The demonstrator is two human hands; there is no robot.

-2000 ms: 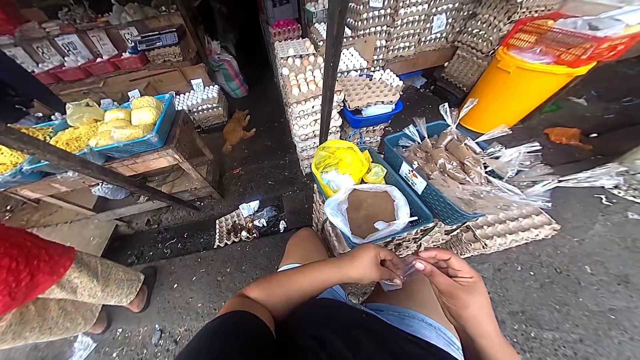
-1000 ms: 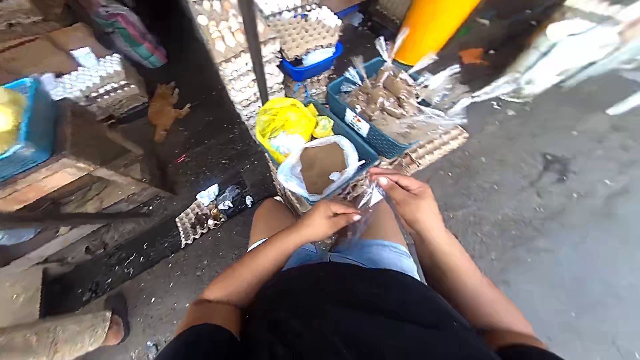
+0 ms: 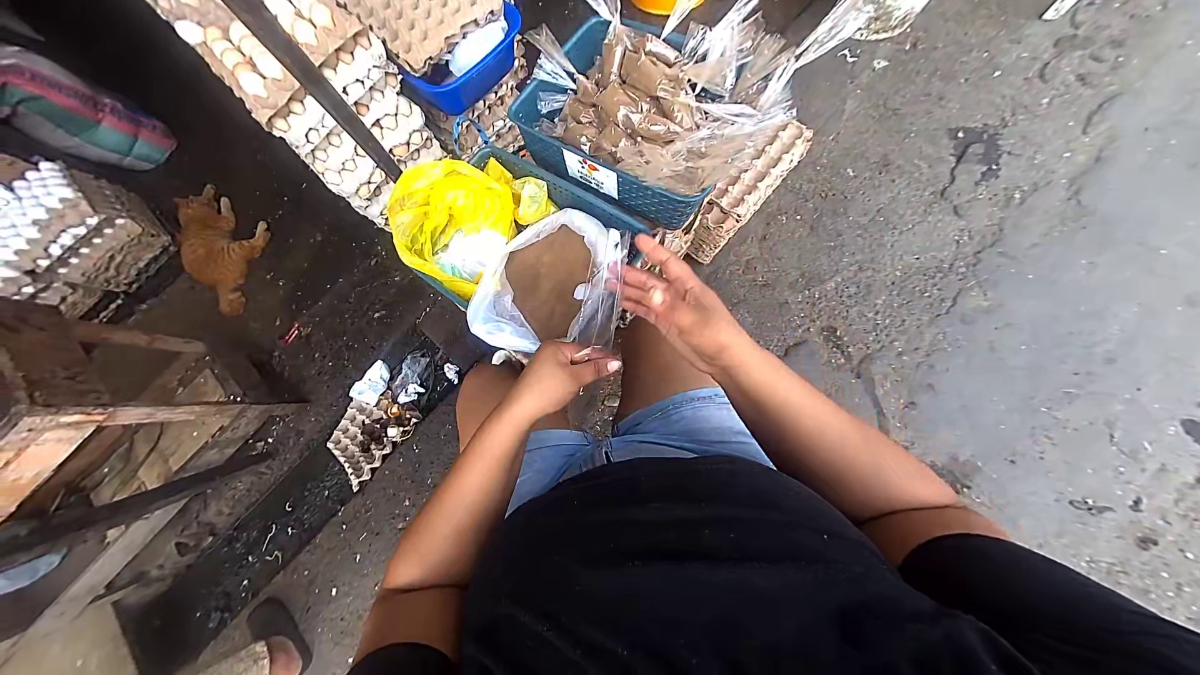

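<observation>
My left hand (image 3: 565,375) grips the lower end of a clear plastic bag (image 3: 603,305) between thumb and fingers. Beside the bag's upper part is my right hand (image 3: 677,305), palm turned up and fingers spread against the film. Just behind them, a white plastic bag (image 3: 497,314) lies open around brown powder (image 3: 548,281). A yellow plastic bag (image 3: 441,211) sits to its left, in a teal basket (image 3: 600,208). Farther back, another teal basket (image 3: 539,141) holds several clear bags of brown powder (image 3: 633,103), their tops sticking out.
Egg trays (image 3: 352,112) are stacked at the back left, near a blue basin (image 3: 473,84). Egg cartons (image 3: 764,178) lie under the far basket. An orange cat (image 3: 216,246) lies on the ground. At left stands a wooden table (image 3: 56,412); a person's sandalled foot (image 3: 281,652) shows at bottom left.
The view has shifted and turned. The fingers of my right hand, earlier pinched at the clear bag, are now spread beside it. My left hand keeps its hold.
</observation>
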